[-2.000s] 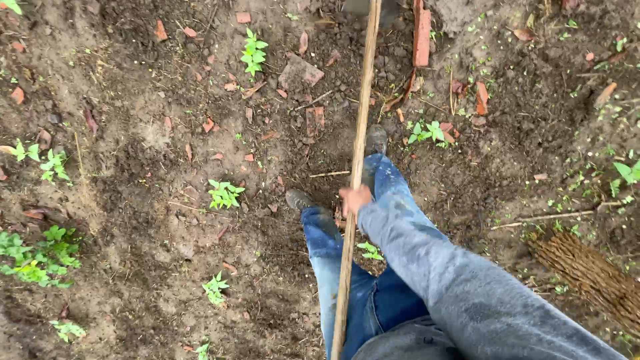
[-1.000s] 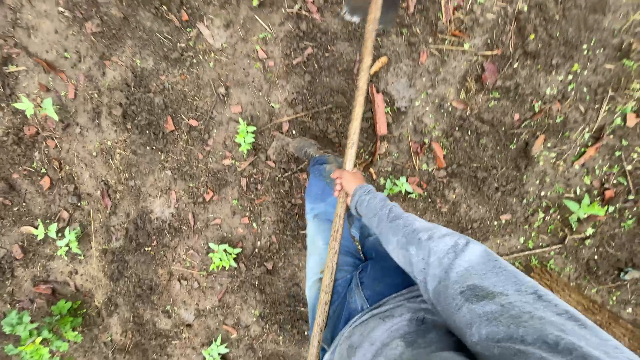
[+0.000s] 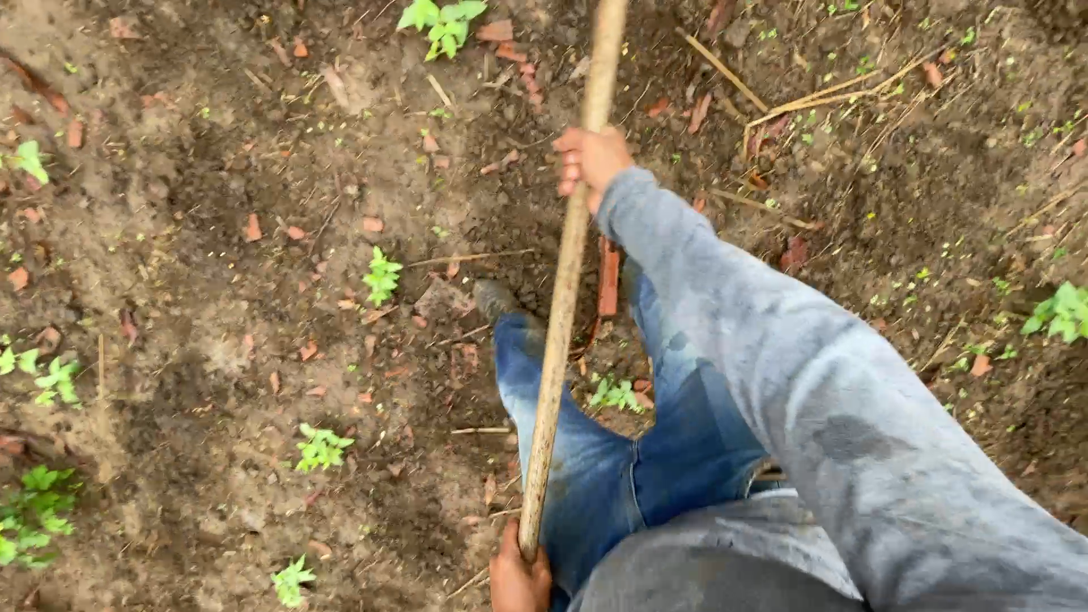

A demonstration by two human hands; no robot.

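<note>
A long wooden handle (image 3: pixel 557 365) runs from the top edge down past my jeans in the head view. My right hand (image 3: pixel 595 161), at the end of a damp grey sleeve, is closed around its upper part. Near the handle's lower end my left hand (image 3: pixel 520 574) grips it, partly cut off by the bottom edge. The tool's head lies outside the view. Below the handle is brown soil (image 3: pixel 212 280) with small green seedlings, among them one (image 3: pixel 382 276) left of my shoe (image 3: pixel 495 297).
A long red brick piece (image 3: pixel 609 276) lies between my legs, near a seedling (image 3: pixel 616 394). Dry stalks (image 3: pixel 816 100) and brick fragments are scattered over the soil. Leafy plants stand at the left (image 3: pixel 38 514) and right (image 3: pixel 1062 313) edges.
My legs have moved apart in a step. My right hand is farther forward from my body, and my left hand has come into view on the handle. The dark tool head has left the view.
</note>
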